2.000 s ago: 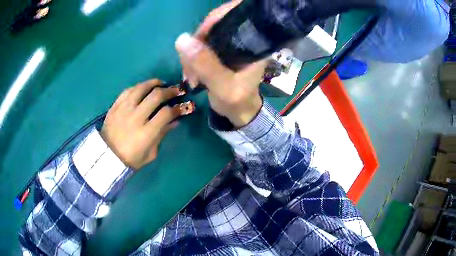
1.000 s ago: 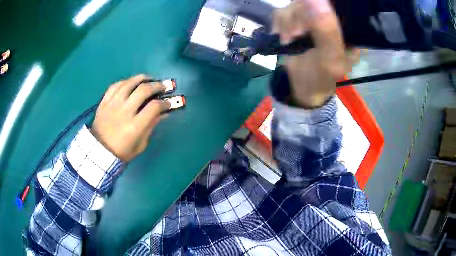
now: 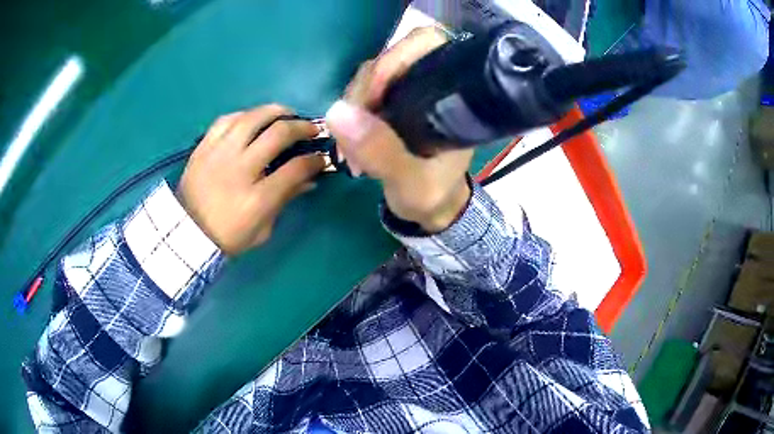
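Note:
My right hand point(image 3: 403, 144) is wrapped around a thick black electric screwdriver point(image 3: 467, 93), whose nose end is low beside my left fingertips. My left hand point(image 3: 242, 178) holds black connectors point(image 3: 297, 153) on the green bench. Their copper-ended tips show at my left fingertips. Whether the bit touches them is hidden by my right thumb. Thin black leads point(image 3: 110, 193) run from under my left hand to small red and blue ends point(image 3: 28, 293) at the left.
The green bench point(image 3: 246, 331) reflects a strip light. The screw feeder point(image 3: 543, 30) is partly hidden behind the screwdriver. A tray with an orange-red rim point(image 3: 613, 229) is at the right. The screwdriver cord point(image 3: 543, 146) loops over it. A person in blue point(image 3: 709, 47) is at the upper right.
Since one second ago, my right hand has brought the screwdriver from the feeder down and left to the connectors. My left hand stays on the connectors, slightly further right.

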